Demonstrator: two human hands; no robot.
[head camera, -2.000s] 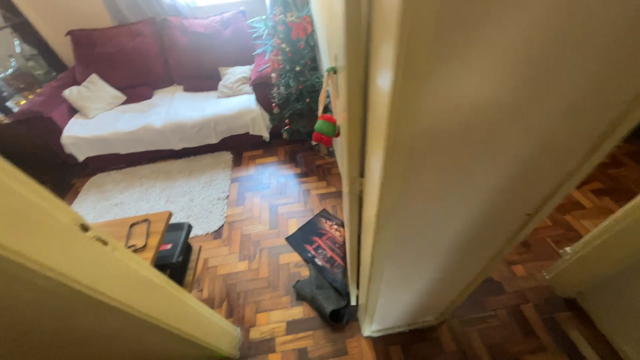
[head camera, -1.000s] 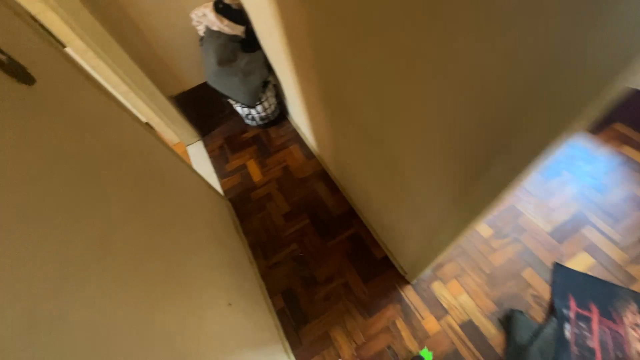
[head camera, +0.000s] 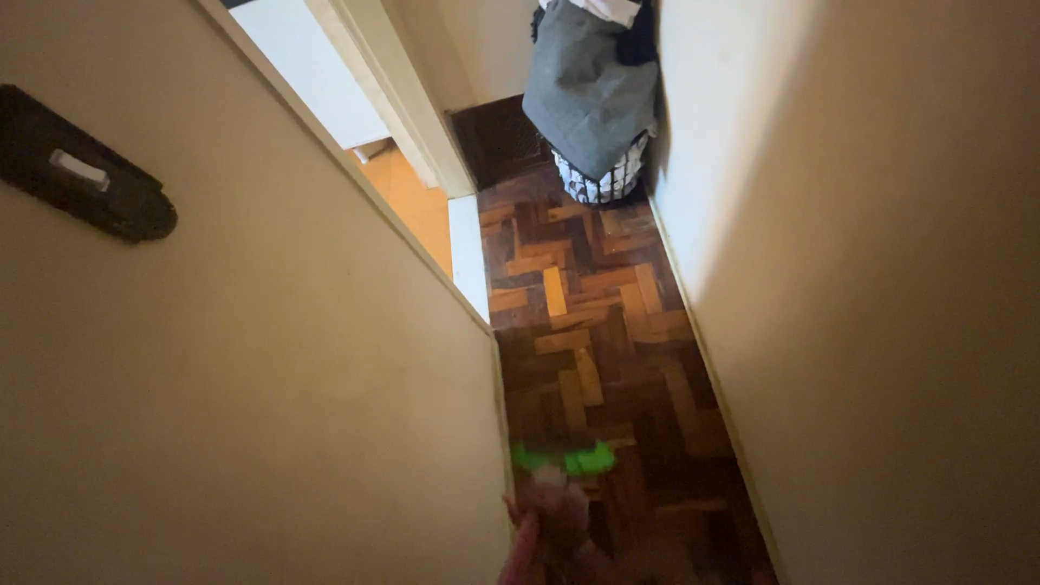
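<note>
Low in the head view is a blurred hand of mine (head camera: 556, 508); I cannot tell whether it is the left or right, or both hands together. Just beyond its fingers shows a bright green object (head camera: 589, 459) with a dark part beside it, over the parquet floor (head camera: 585, 357). Blur hides what the green object is and whether the fingers are closed on it.
A narrow passage runs between a cream door (head camera: 325, 366) with a dark handle plate (head camera: 89, 171) and a wall (head camera: 877, 284). At its far end stands a wire laundry basket (head camera: 601, 183) under grey cloth (head camera: 589, 89). A doorway with a white sill (head camera: 467, 252) opens left.
The view has swung from the living room to the passage. The blurred hand has come into view at the bottom, and more of the green object shows than one second ago.
</note>
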